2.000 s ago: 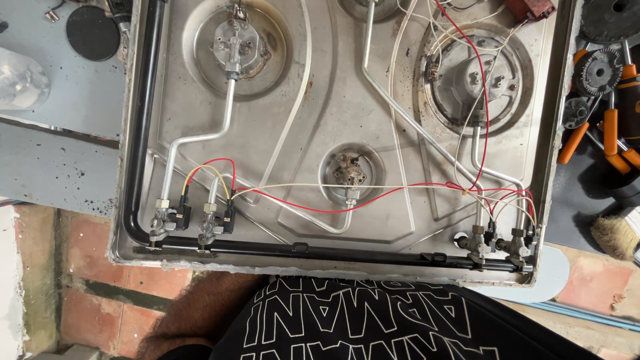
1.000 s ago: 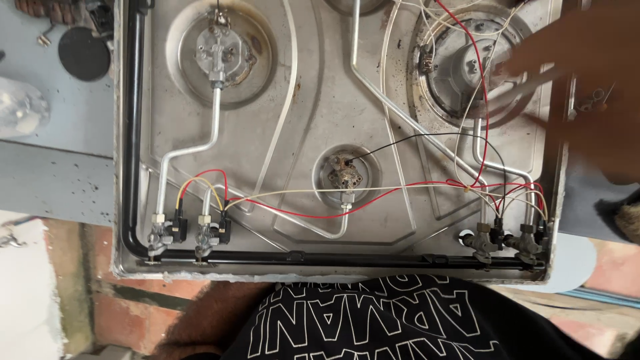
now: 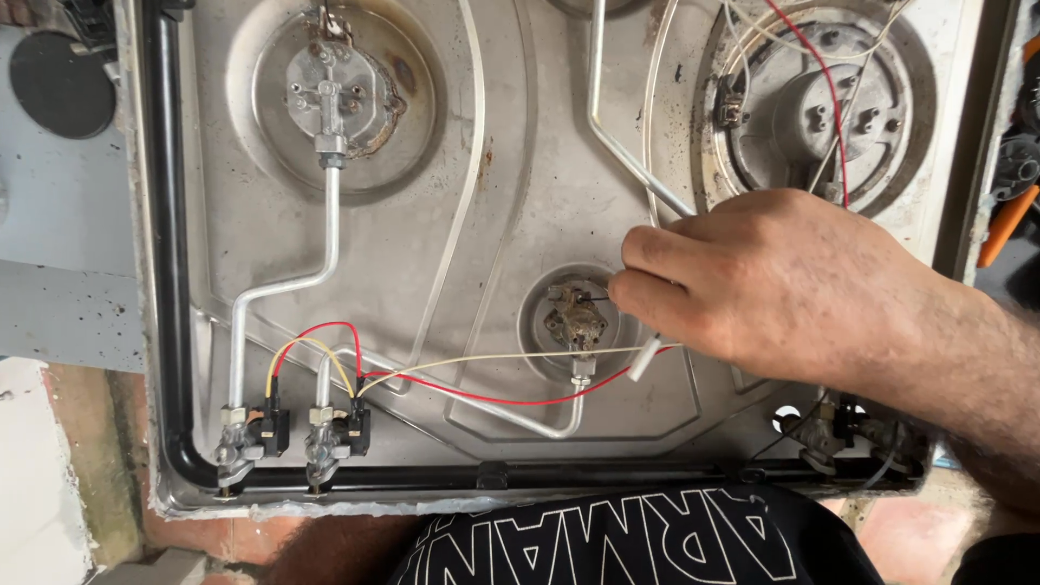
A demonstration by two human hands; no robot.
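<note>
My right hand (image 3: 731, 280) reaches in from the right over the upturned metal hob (image 3: 390, 284). Its curled fingertips pinch a thin black wire (image 3: 597, 299) at the small centre burner base (image 3: 575, 321). A white connector (image 3: 644, 360) pokes out below the fingers, beside the red wire (image 3: 520, 402) and the cream wire (image 3: 487, 355). These two run to black switches (image 3: 359, 432) on the left gas valves (image 3: 322, 451). The palm side and part of the wiring are hidden by the hand. My left hand is out of view.
Larger burner bases sit at upper left (image 3: 327, 97) and upper right (image 3: 821, 114), with aluminium gas pipes (image 3: 329, 219). A black gas rail (image 3: 569, 474) follows the near edge. Orange-handled tools (image 3: 1007, 223) lie to the right, a black disc (image 3: 63, 84) at upper left.
My right hand came into view at the right, then moved left and down to the small burner. The black wire, absent from view two seconds ago, shows a second ago. The view has moved closer.
</note>
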